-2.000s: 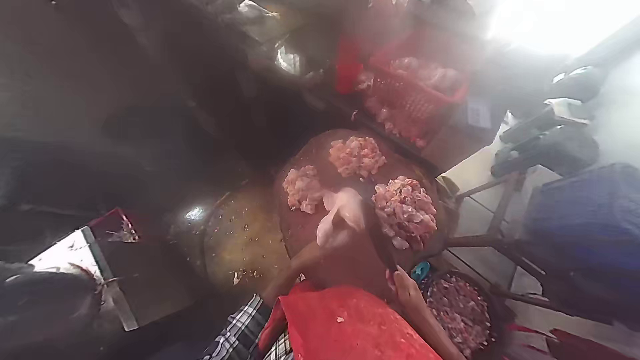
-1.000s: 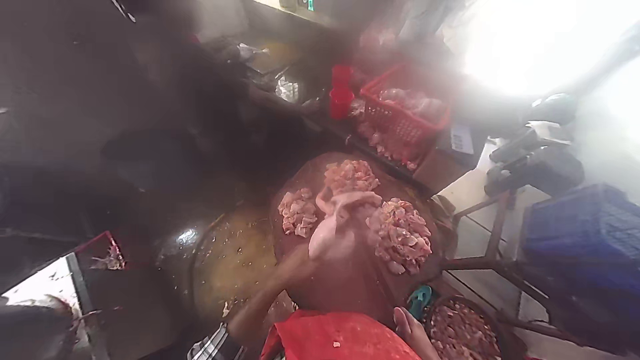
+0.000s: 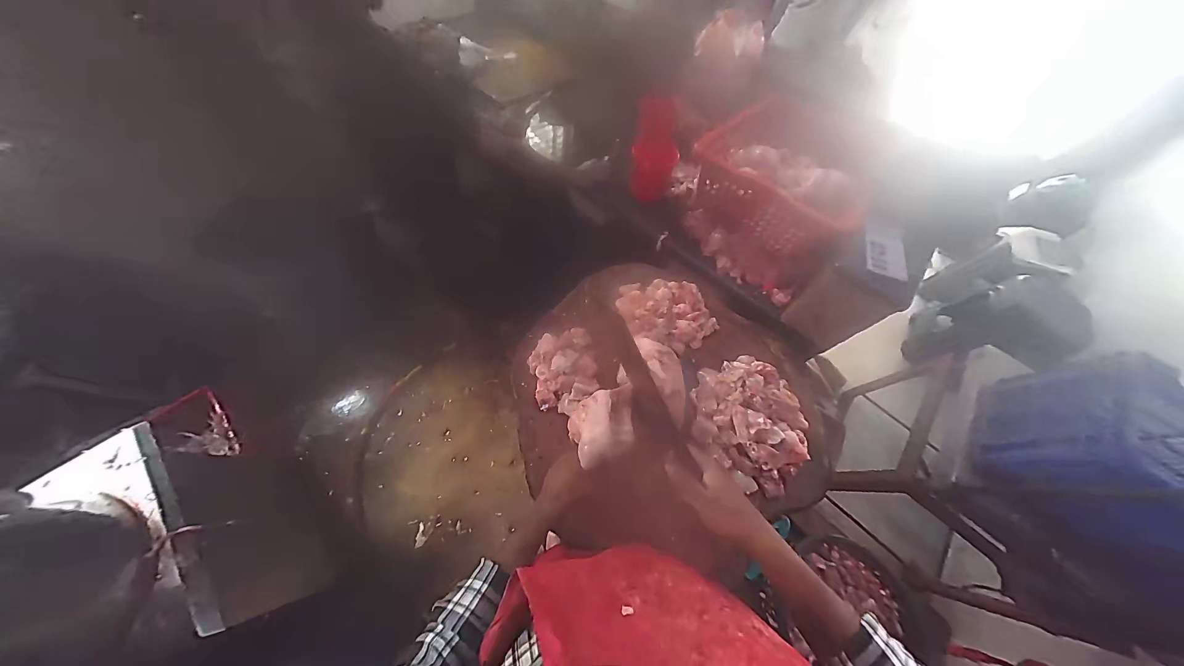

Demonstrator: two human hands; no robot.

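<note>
On a round chopping block (image 3: 601, 504) lie three piles of cut raw meat: one at the left (image 3: 564, 370), one at the back (image 3: 671, 313) and one at the right (image 3: 751, 416). Between them is a larger piece of raw poultry (image 3: 603, 427), pale and skinned over. My left hand (image 3: 566, 476) is at its near end and seems to hold it, though the fingers are blurred. My right hand (image 3: 698, 481) is closed on the handle of a large knife, whose dark blade (image 3: 647, 384) points away from me over the meat.
A red plastic basket (image 3: 777, 185) of meat stands behind the block, with more meat beside it. A basin of cut meat (image 3: 856, 578) is below right. Metal bars (image 3: 879, 481) and a blue crate (image 3: 1078, 444) are at the right. A round, yellowish surface (image 3: 435, 462) adjoins the block's left.
My right hand has moved from the block's near right edge inward over the block, and the knife blade now lies across the middle, by the poultry piece.
</note>
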